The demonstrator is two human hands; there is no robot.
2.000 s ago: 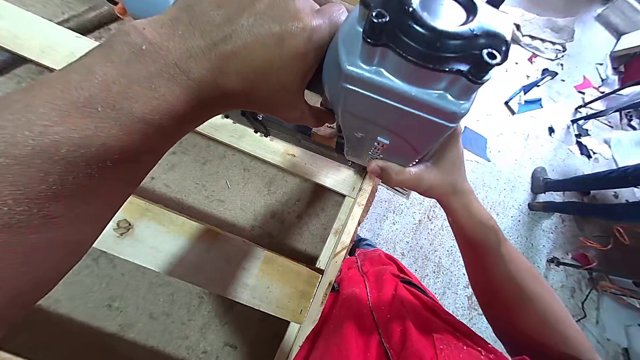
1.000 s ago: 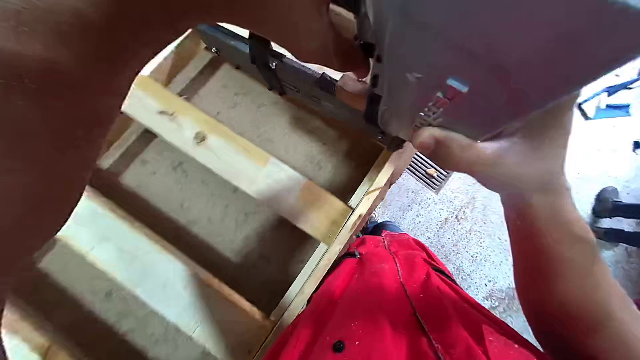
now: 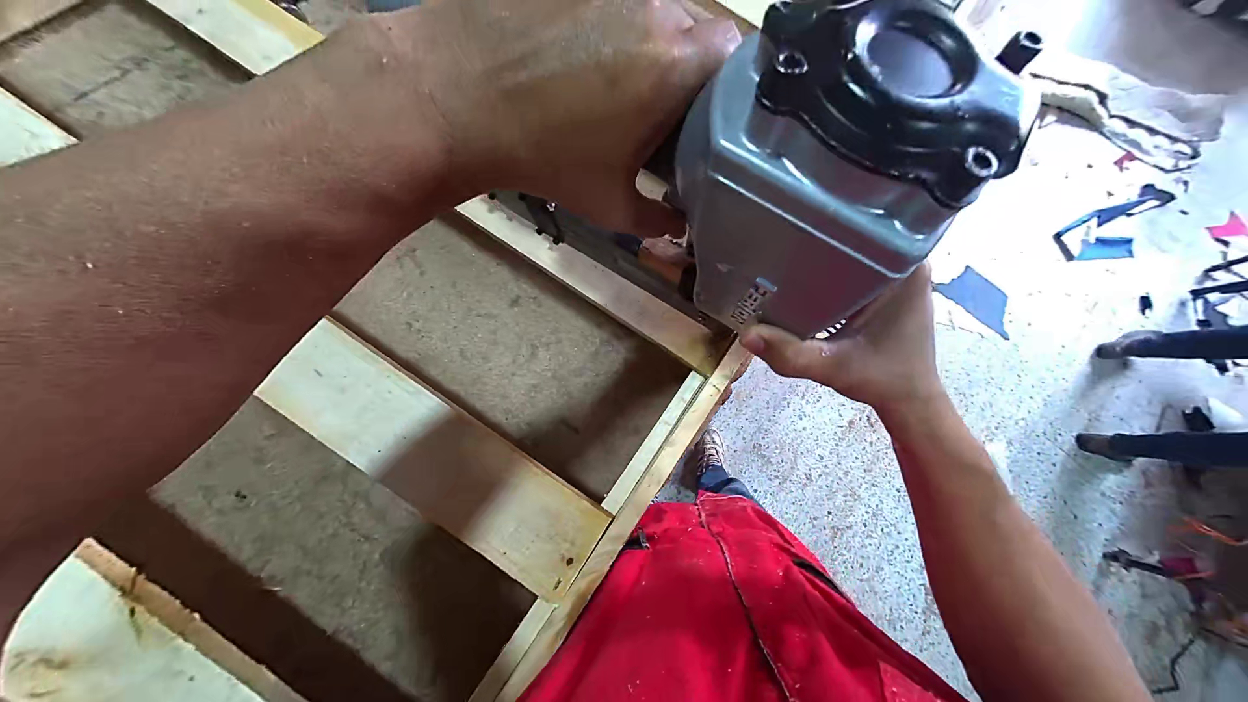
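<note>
A pneumatic nailer (image 3: 799, 185) with a grey metal body and black end cap stands over the corner of a wooden slatted frame (image 3: 653, 478). My left hand (image 3: 585, 107) is closed around its handle side, the grip itself mostly hidden behind the fingers. My right hand (image 3: 848, 356) supports the tool's lower right side, the thumb lying by the frame's edge. Beneath the tool, a pale wooden slat (image 3: 604, 278) meets the side rail. Another slat (image 3: 439, 458) runs parallel to it, nearer my body. The nailer's nose is hidden.
Brown sheet material (image 3: 507, 331) shows between the slats. My red work clothing (image 3: 741, 604) is close against the side rail. On the speckled floor (image 3: 819, 468) to the right lie blue scraps (image 3: 975, 300) and other debris. Another person's legs and shoes (image 3: 1170, 344) are at the right edge.
The view moved closer and then back. Between one second ago and now, the nailer has shifted from the second visible slat's far side to above a slat end; its exact path is unclear. Both hands remain on it.
</note>
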